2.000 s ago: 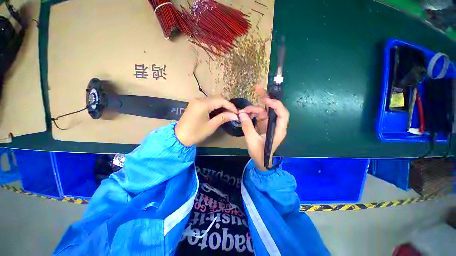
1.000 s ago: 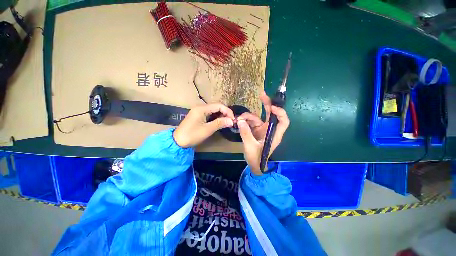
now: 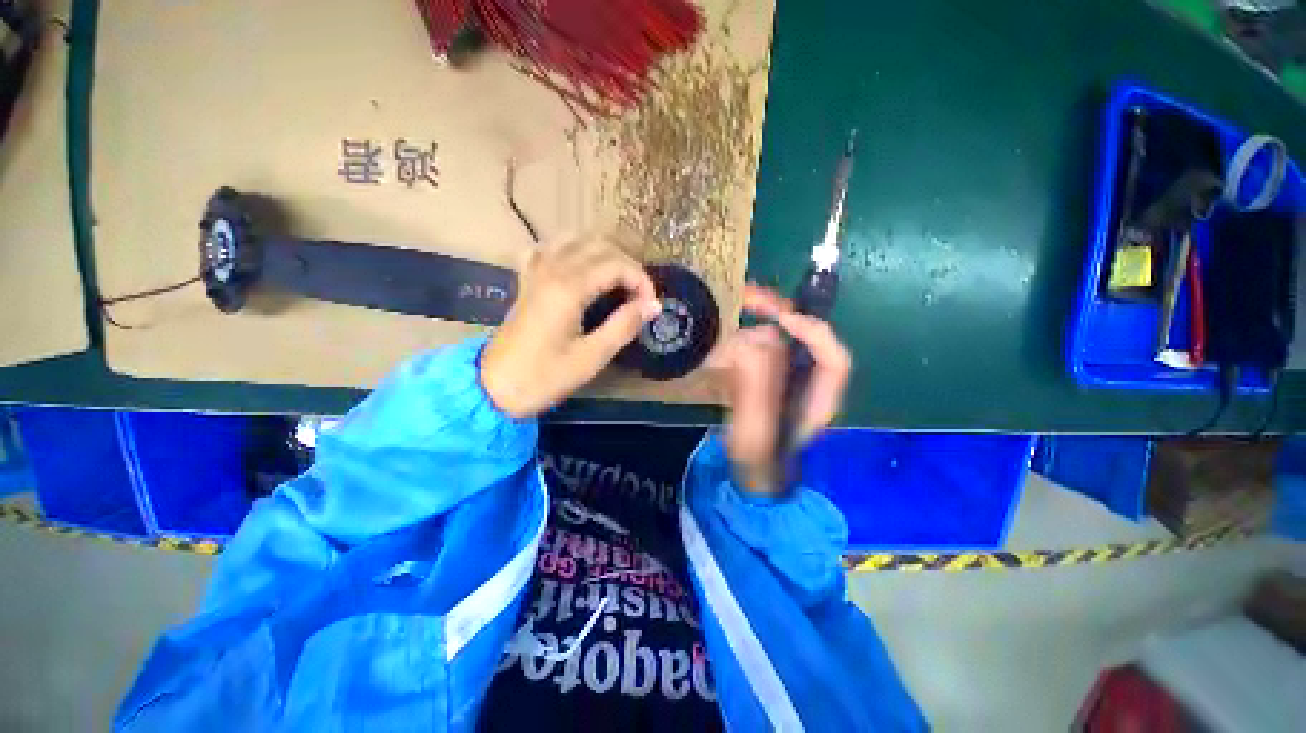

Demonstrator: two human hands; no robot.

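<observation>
A black headphone headband [image 3: 387, 275] lies across the tan cardboard. Its left ear cup [image 3: 229, 249] has a thin wire curling out to the left. Its right ear cup [image 3: 673, 324] shows a pale ringed centre. My left hand [image 3: 566, 322] is at the right cup's left side, thumb and finger pinched at its inner edge; whether something tiny is between them I cannot tell. My right hand [image 3: 781, 380], blurred, is just right of the cup and holds the soldering iron [image 3: 821, 279], its silver tip pointing up and away over the green surface.
Loose red wires [image 3: 595, 43] and a scattered gold-brown patch [image 3: 680, 158] lie behind the right cup. A thin dark wire [image 3: 519, 201] lies behind my left hand. A blue tray [image 3: 1084, 294] with tools stands at the right. Blue bins [image 3: 938, 487] are below the bench edge.
My hands have parted: my right hand has moved right, off the cup, with the iron. The cup's pale centre is now uncovered. The view has shifted, with the board further up and left.
</observation>
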